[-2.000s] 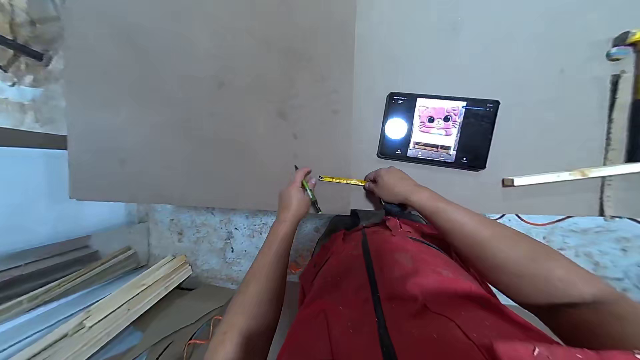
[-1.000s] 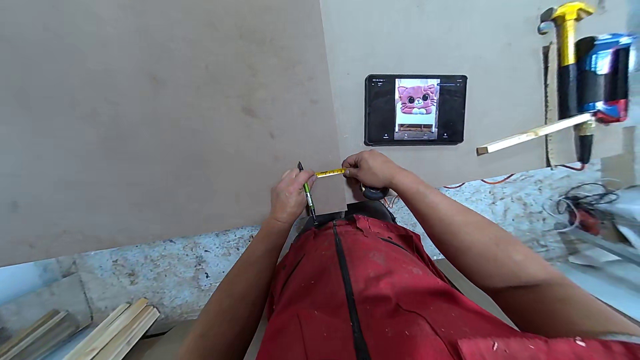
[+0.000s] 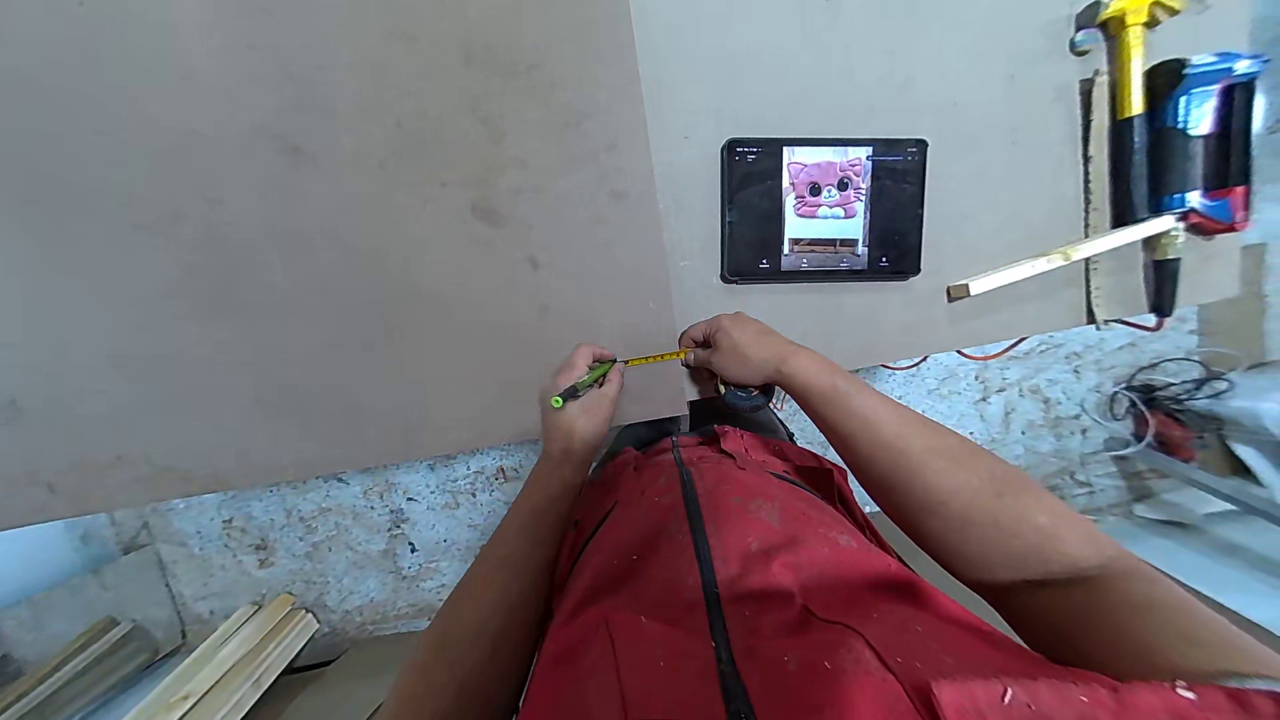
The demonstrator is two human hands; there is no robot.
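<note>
My left hand (image 3: 582, 405) holds a green and black pen (image 3: 584, 384) at the near edge of a brown board (image 3: 330, 250). Its fingers also touch the end of a yellow measuring tape blade (image 3: 654, 358). My right hand (image 3: 735, 350) pinches the other end of the short stretch of blade, over the seam between two boards. The dark tape case (image 3: 746, 397) hangs under my right hand, partly hidden by it. A tablet (image 3: 824, 210) lies beyond my right hand, showing a picture of a pink cat-shaped cushion or toy.
A wooden strip (image 3: 1060, 260) lies at the right, near a hammer (image 3: 1128, 110) with a yellow and black handle and a blue, black and red tool (image 3: 1205, 140). Cables (image 3: 1170, 390) lie lower right. Wooden slats (image 3: 225, 665) are stacked at lower left.
The pen stood nearly upright in my left hand; now it slants, with its green end toward lower left. My right hand stays on the tape. The view has shifted.
</note>
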